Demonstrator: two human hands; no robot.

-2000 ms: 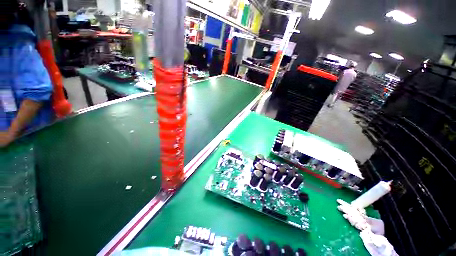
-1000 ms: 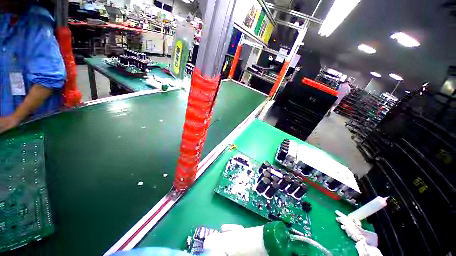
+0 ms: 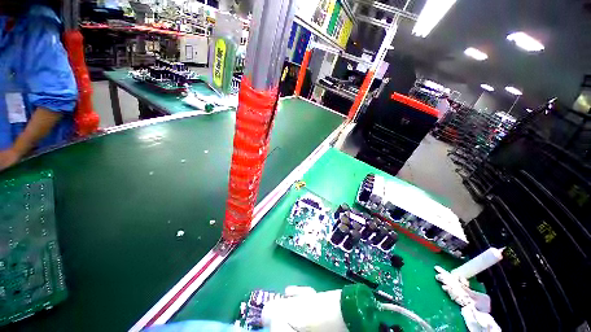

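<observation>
A white glue cartridge (image 3: 327, 310) with a green cap (image 3: 358, 310) and a pale hose lies across the bottom edge. A white-gloved hand, seemingly my right hand (image 3: 299, 291), is partly seen around it; its nozzle is hidden. A blue sleeve (image 3: 204, 326) shows at the bottom edge, apparently my left arm; my left hand is out of view. Below and left of the cartridge, part of a circuit board (image 3: 254, 305) shows, mostly hidden. A populated green board (image 3: 311, 243) with black capacitors lies beyond, on the green bench (image 3: 240, 279).
A long white-covered board assembly (image 3: 415, 201) lies at the bench's far side. Another white tube (image 3: 479, 262) rests by crumpled white gloves (image 3: 457, 288). A red-wrapped post (image 3: 249, 162) stands at the conveyor edge. A flat board (image 3: 29, 246) is on the conveyor near a person in blue (image 3: 42, 71).
The cartridge with green cap and hose came into view at the bottom between two and one seconds ago, covering the near capacitors. Since then it has barely moved. The camera view has shifted slightly.
</observation>
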